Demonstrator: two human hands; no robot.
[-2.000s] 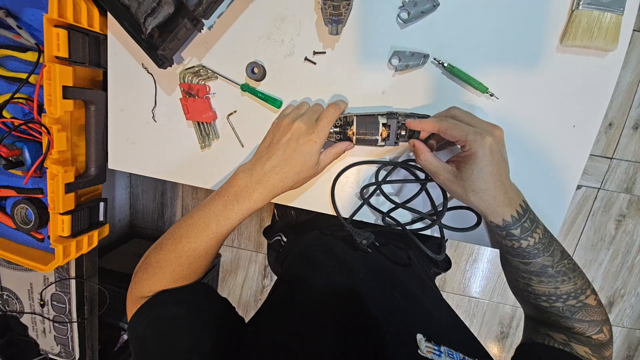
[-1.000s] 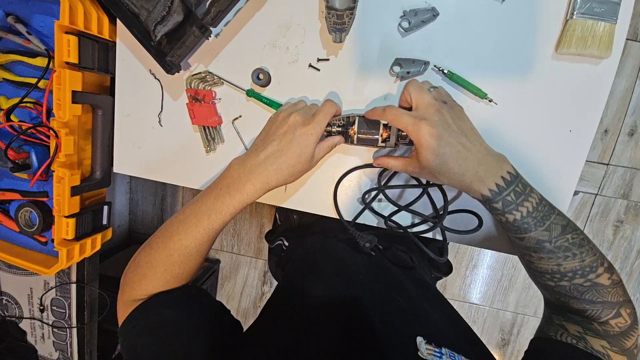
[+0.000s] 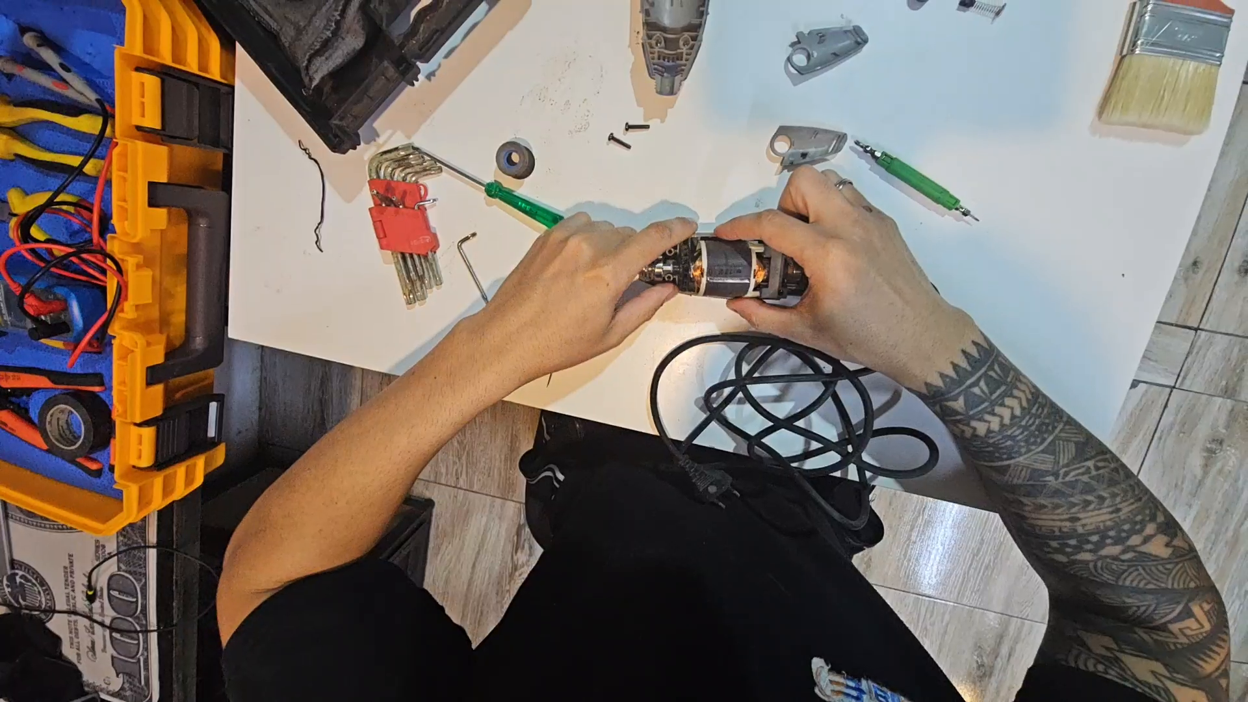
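An opened power tool's electric motor (image 3: pixel 726 268), with copper windings showing, lies level on the white table near its front edge. My left hand (image 3: pixel 585 278) grips its left end between thumb and fingers. My right hand (image 3: pixel 838 258) holds the right end, thumb below and fingers above; the palm hides that end. A black power cord (image 3: pixel 780 409) lies coiled just below, its plug (image 3: pixel 714 480) hanging past the table edge. Behind my left hand lies a green-handled screwdriver (image 3: pixel 522 203), partly covered. A grey plastic part (image 3: pixel 807 146) lies just beyond my right hand's fingers.
Around lie a red hex key holder (image 3: pixel 404 216), a loose hex key (image 3: pixel 472 265), a dark ring (image 3: pixel 515 159), two screws (image 3: pixel 620 141), a grey housing half (image 3: pixel 673 44), a green double-ended screwdriver (image 3: pixel 916 181) and a paintbrush (image 3: pixel 1165 73). A yellow toolbox (image 3: pixel 171 292) stands left.
My right hand has shifted from the right end of the motor toward its middle, with its fingers now along the top edge. My left hand stays at the left end.
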